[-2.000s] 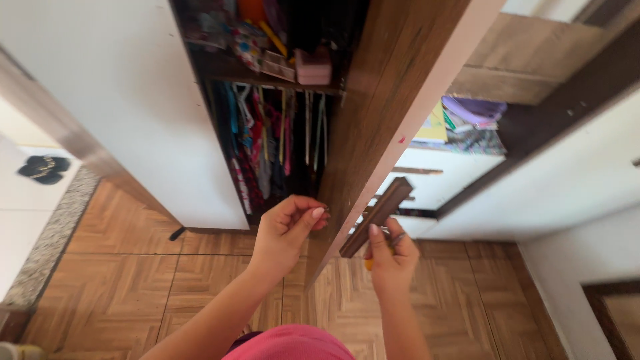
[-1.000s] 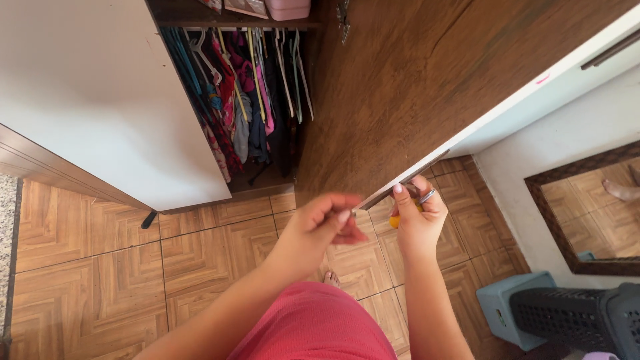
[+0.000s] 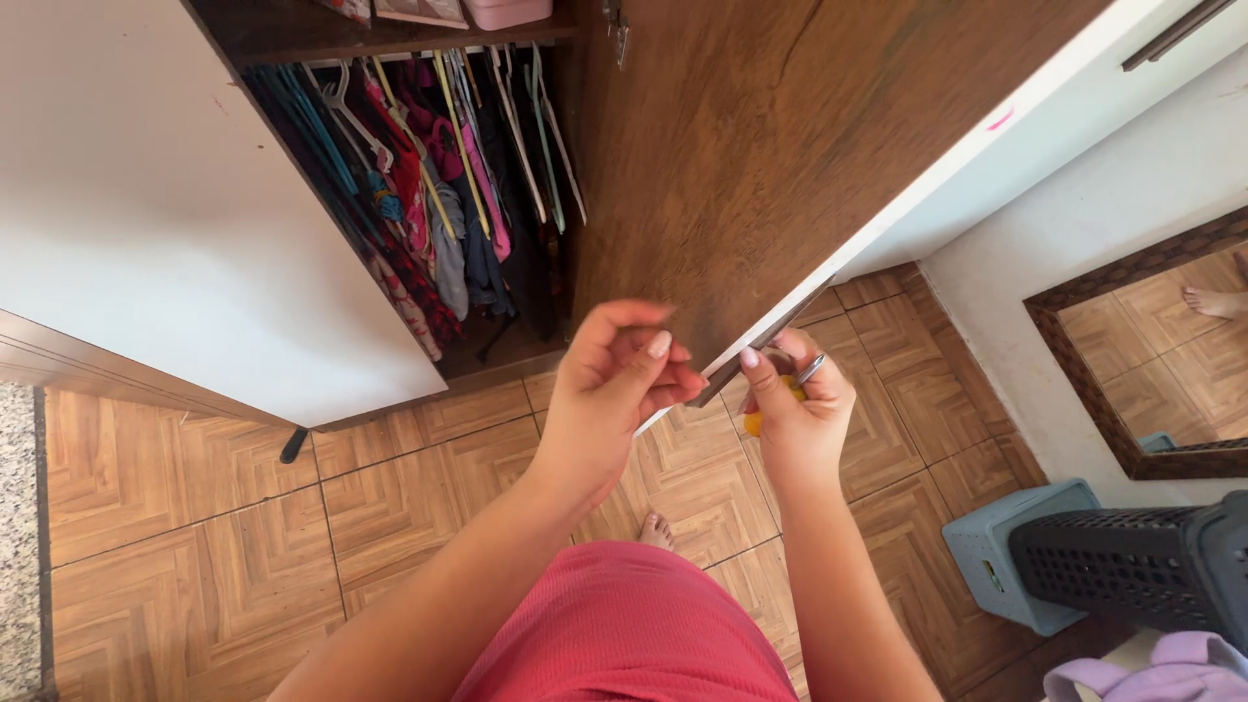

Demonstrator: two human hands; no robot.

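Observation:
My right hand (image 3: 801,400) grips a dark brown door handle (image 3: 720,378) against the outer side of the open wardrobe door (image 3: 741,175), at its white edge. A screwdriver with a yellow handle (image 3: 759,419) is tucked in the same hand, its metal shaft (image 3: 809,370) showing between the fingers. My left hand (image 3: 624,380) is at the brown inner face of the door, near the edge, with curled, slightly blurred fingers. Whether its fingertips hold something small cannot be made out. A metal hinge part (image 3: 617,34) is on the door's inner face at the top.
Clothes on hangers (image 3: 439,185) fill the wardrobe at left, under a shelf (image 3: 390,44) with a pink box (image 3: 509,12). A white door (image 3: 175,214) stands left. At right are a framed mirror (image 3: 1150,370), a blue-grey bin (image 3: 1014,556) and a dark perforated basket (image 3: 1111,556).
The brown handle, tilted away from the door edge two seconds ago, now lies along it in my right hand. My left hand has stayed near the door edge. The view has shifted downward.

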